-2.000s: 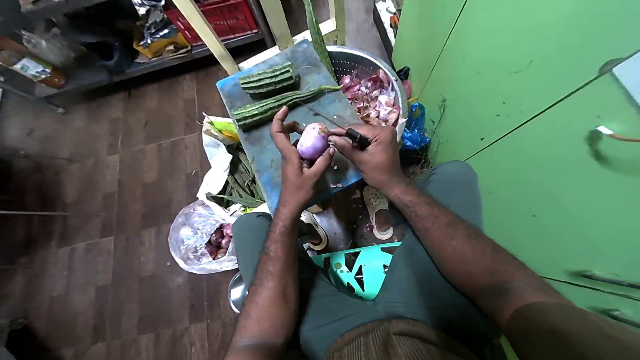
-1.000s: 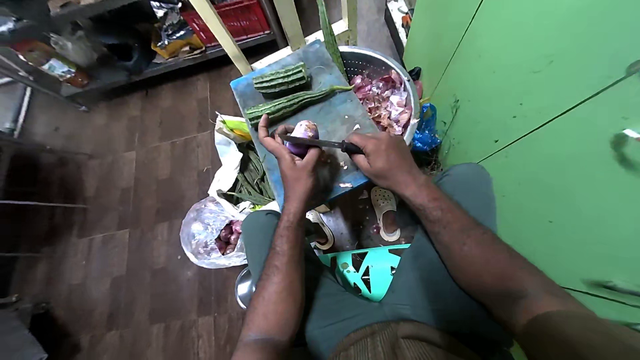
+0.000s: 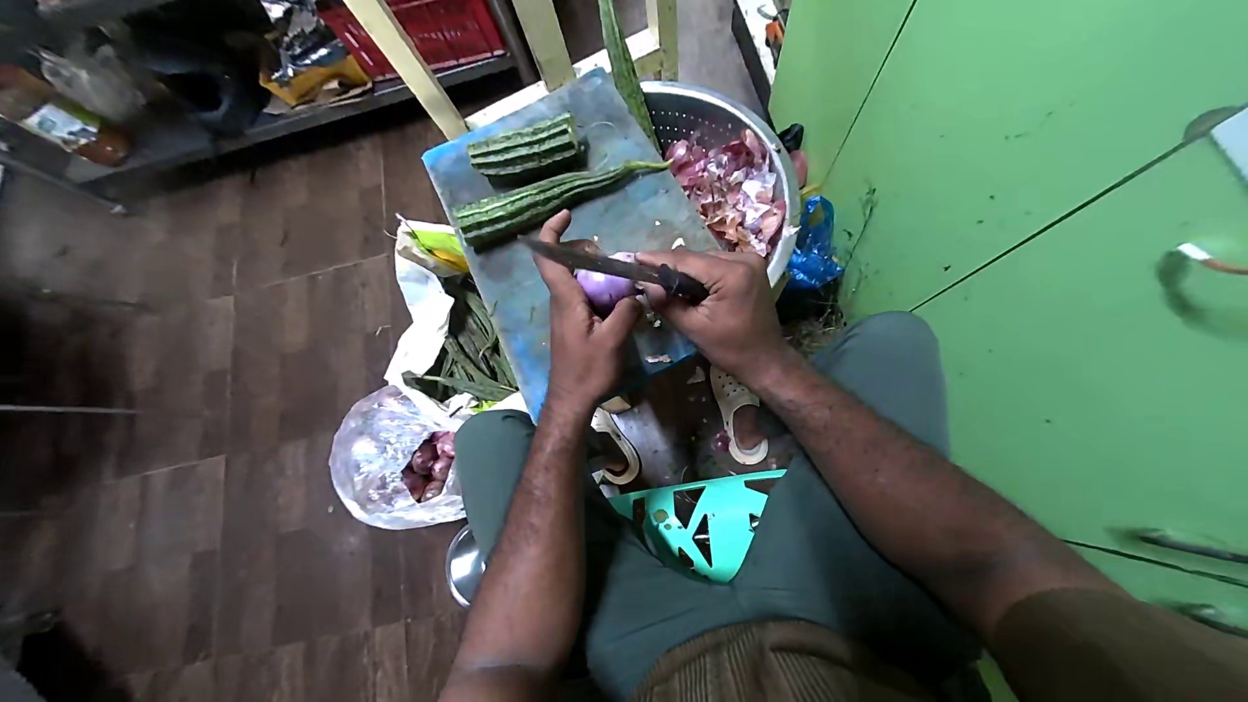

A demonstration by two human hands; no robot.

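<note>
My left hand [image 3: 588, 327] holds a purple onion [image 3: 603, 285] over the near part of a blue cutting board [image 3: 507, 292]. In my right hand [image 3: 721, 307] is the black handle of a kitchen knife [image 3: 595, 259]. Its dark blade points left and passes across the top of the onion; whether it touches the skin I cannot tell. Two cut pieces of ridge gourd, a short thick one [image 3: 526, 149] and a longer tapering one [image 3: 546, 202], lie on the far part of the board. Small peel scraps lie near my hands.
Right of the board stands a perforated metal colander [image 3: 792, 185] with onion skins [image 3: 736, 190]. A plastic bag [image 3: 375, 458] of small onions [image 3: 429, 466] and a white bag [image 3: 421, 327] with long green vegetables are on the left. Green cabinets [image 3: 1053, 322] flank the right side.
The knife was low beside the onion two seconds ago, then lay across it; now its blade tilts up to the left above the onion. The gourd pieces have stayed put.
</note>
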